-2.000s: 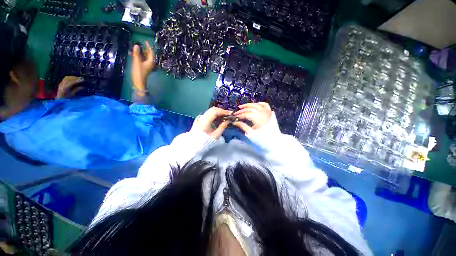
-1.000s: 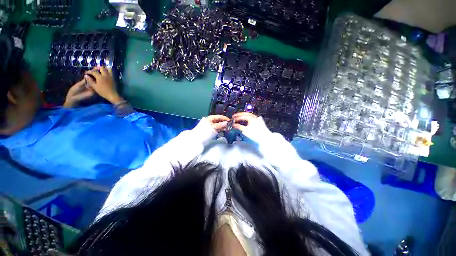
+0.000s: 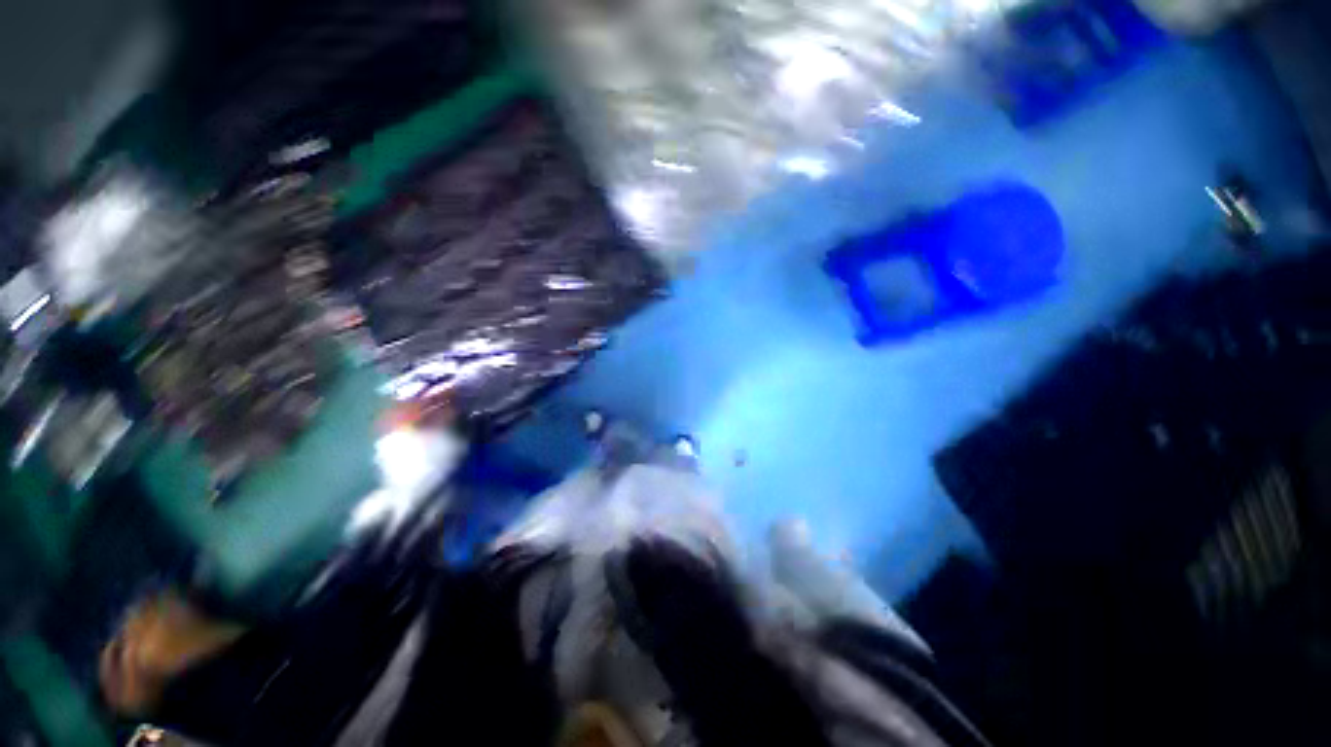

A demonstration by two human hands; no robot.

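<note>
The view is strongly blurred. The black tray [image 3: 475,234] with dark pockets lies at the upper left of centre. The loose heap of modules [image 3: 241,343] is a smeared dark patch left of it. My left hand [image 3: 416,423] seems to be the small blurred pinkish shape at the tray's near edge, above a white sleeve; its fingers and anything in them cannot be made out. My right hand cannot be found in the picture.
The clear tray [image 3: 715,88] is at the top centre. A blue stool [image 3: 1007,241] stands on the light-blue floor [image 3: 774,409] to the right. Dark shapes fill the lower right. A blurred orange-brown shape [image 3: 161,649] is at the lower left.
The view has swung sharply to the right, so tray and heap now sit further left and more floor shows. My hands no longer appear together at the black tray's near edge.
</note>
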